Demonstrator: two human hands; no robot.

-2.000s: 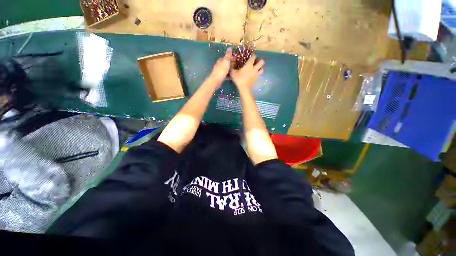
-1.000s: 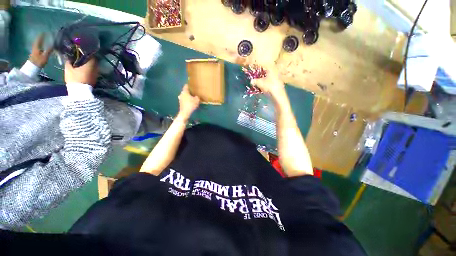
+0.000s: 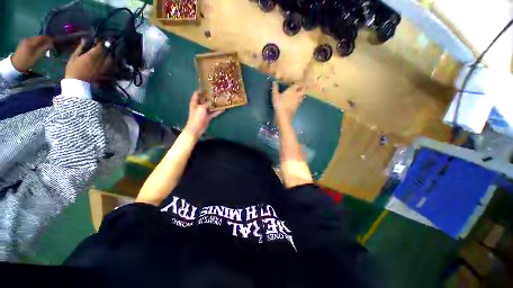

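Observation:
A shallow open cardboard tray [image 3: 241,93] holds a loose pile of red wire leads [image 3: 224,81] over the green bench. My left hand [image 3: 199,113] grips the tray's near left corner. My right hand [image 3: 288,101] is to the right of the tray, fingers spread and empty, above the bench. A pale perforated strip [image 3: 269,132] lies on the bench in front of me, partly blurred, with a few small reddish bits on it.
Another cardboard tray of red leads [image 3: 177,10] stands at the back left. Black round housings [image 3: 343,22] cluster at the back on cardboard. A blue bin [image 3: 444,183] is at right. Another person's hands [image 3: 87,64] hold a black corded device at left.
The red leads that lay on the bench beside the tray are now inside it. My right hand has moved left and opened. My left hand still holds the tray, now slightly tilted.

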